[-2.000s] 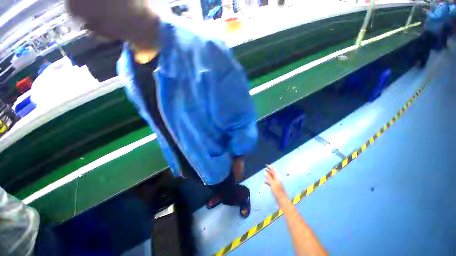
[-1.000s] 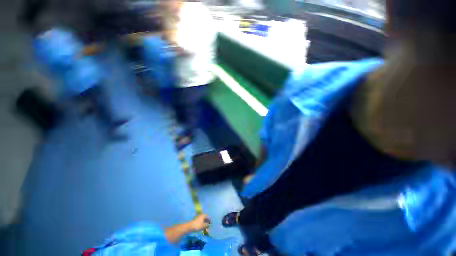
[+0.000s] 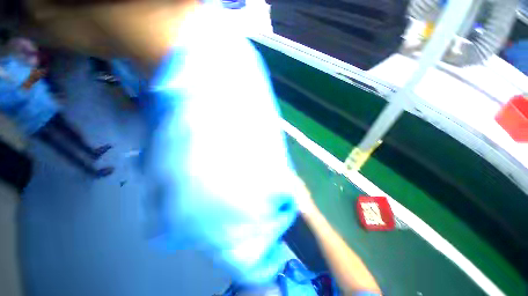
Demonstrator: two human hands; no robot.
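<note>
A forearm, seemingly mine, rises from the bottom edge right of centre, with a bit of blue cuff. My right hand at its end is blurred and lies against the edge of another person's light blue smock; its fingers cannot be made out and nothing held shows. My left hand is not in view. A small red box with a pale printed face lies on the green ledge, right of my forearm, apart from it.
The person in the smock stands very close, filling the centre left. Another person stands on the blue floor at far left. A slanted pale post rises from the green-edged line. A red bin sits on the white bench at right.
The view has swung along the line; the red box and pale post now show. The near person has shifted from right to centre left. The arm seen at the bottom left is gone from view.
</note>
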